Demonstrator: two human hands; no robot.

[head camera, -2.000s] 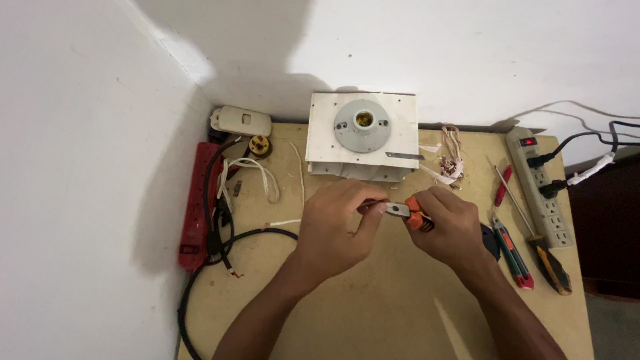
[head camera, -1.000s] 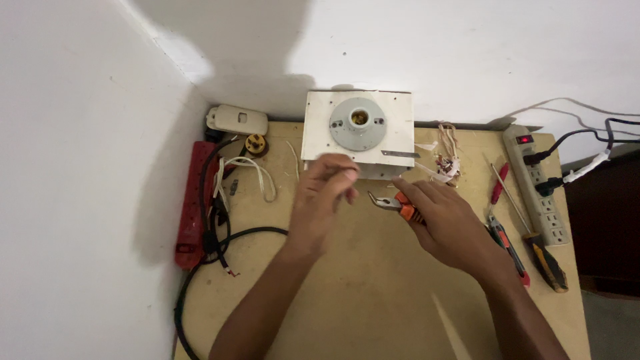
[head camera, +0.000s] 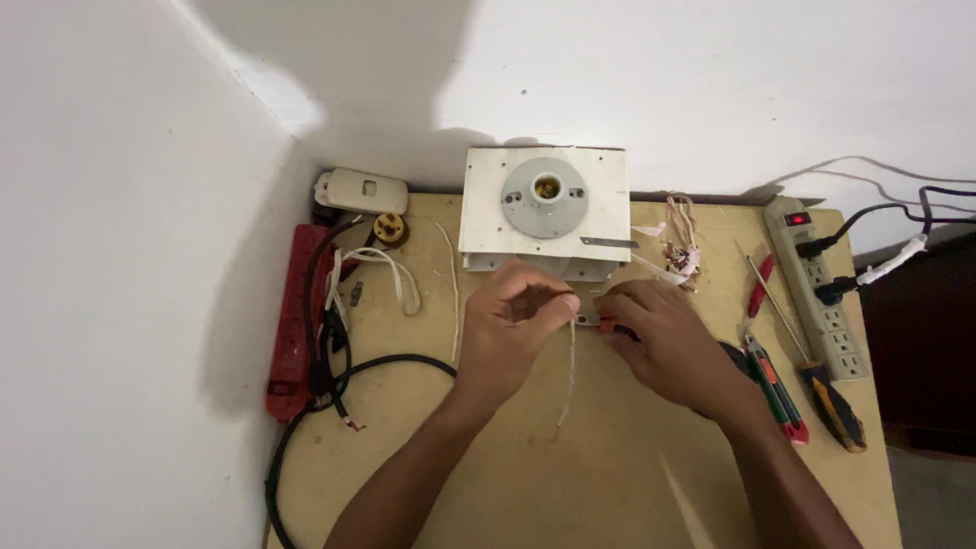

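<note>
Between thumb and forefinger, my left hand [head camera: 518, 335] pinches a short white wire [head camera: 571, 374], which hangs down over the table. My right hand [head camera: 659, 343] holds orange-handled pliers [head camera: 591, 318], their metal jaws pointing left and close beside my left fingertips; whether the jaws touch the wire is hidden. Just behind both hands stands a white box [head camera: 488, 229] with a round grey lamp socket [head camera: 545, 197] on top. A thin dark metal strip [head camera: 608, 242] lies across the box's right front edge.
Left are a red power strip [head camera: 293, 328], black cable [head camera: 396, 357], a yellow plug [head camera: 390, 229] and a beige switch box [head camera: 366, 191]. Right are a copper wire bundle [head camera: 682, 252], a utility knife [head camera: 776, 389], a screwdriver [head camera: 833, 408], a red-handled tool [head camera: 760, 288] and a beige power strip [head camera: 820, 305].
My hands have come together again after being apart one second ago. The white wire now hangs plainly from my left fingers. The pliers' jaws are close to those fingers again.
</note>
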